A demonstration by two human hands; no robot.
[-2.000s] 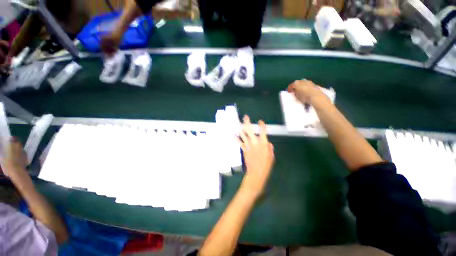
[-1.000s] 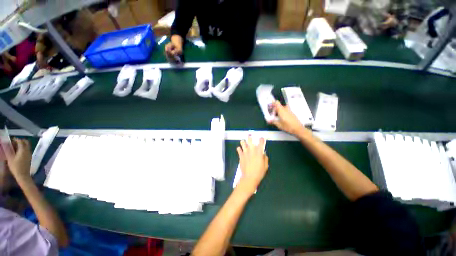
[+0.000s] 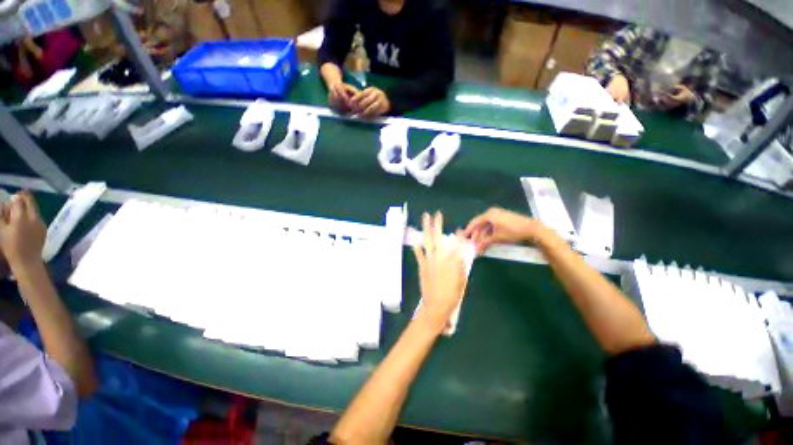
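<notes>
A white retail box (image 3: 456, 300) lies on the green bench in front of me, its far end near the pale rail. My left hand (image 3: 442, 269) lies over it and holds it, fingers pointing away from me. My right hand (image 3: 498, 229) is at the box's far end, fingertips pinched together there. The bagged product is not clearly visible; the fingers may hide it. A row of open boxes (image 3: 235, 278) stands to the left, with one box (image 3: 395, 259) at its right end.
Two closed boxes (image 3: 548, 209) lie on the conveyor belt (image 3: 348, 187). Bagged products (image 3: 433, 158) lie farther back. A second row of boxes (image 3: 704, 322) stands at right. A blue bin (image 3: 236, 69) and people are opposite. Another person's arm is at left.
My right hand has moved from the belt to the far end of the box under my left hand. The bagged product it held is now mostly out of sight. The view has shifted slightly.
</notes>
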